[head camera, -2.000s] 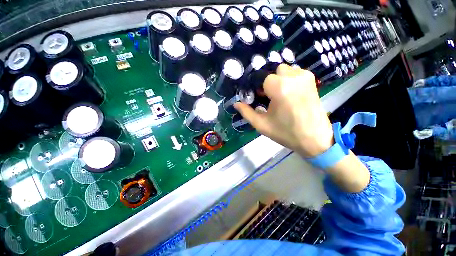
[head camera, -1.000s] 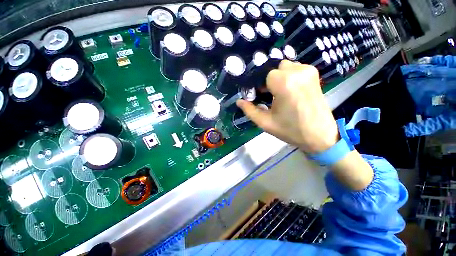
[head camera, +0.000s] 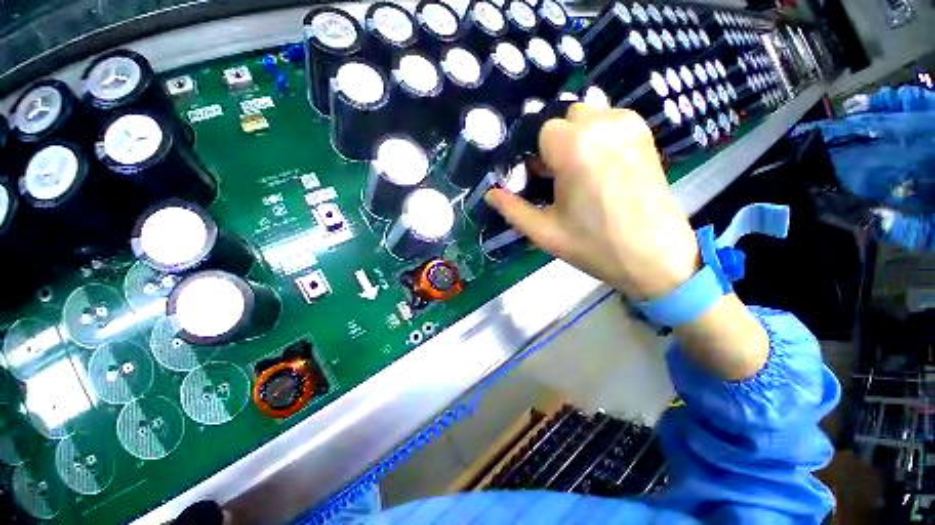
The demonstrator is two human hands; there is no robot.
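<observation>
My right hand (head camera: 605, 195), with black covers on its fingers, reaches in from the right over the green circuit board (head camera: 241, 154). Its thumb and fingers are around a black capacitor (head camera: 484, 195) standing near the board's front edge; the fingers partly hide it. Other white-topped black capacitors (head camera: 427, 217) stand in rows beside and behind it. A light blue wrist strap (head camera: 685, 297) is on my right wrist. My left hand is not clearly seen; a dark rounded shape (head camera: 201, 514) at the bottom edge cannot be identified.
Pale printed circles (head camera: 150, 427) mark the board's left part. Two orange-copper coils (head camera: 284, 388) sit near its front edge, along a metal rail (head camera: 338, 420). A blue coiled cord (head camera: 410, 449) and a carton of black parts (head camera: 579, 451) are below. A person's blue sleeve (head camera: 882, 154) shows at right.
The view has shifted slightly. My right hand stays around the same capacitor area, with its fingers shifted slightly up and the white top between thumb and fingers less visible.
</observation>
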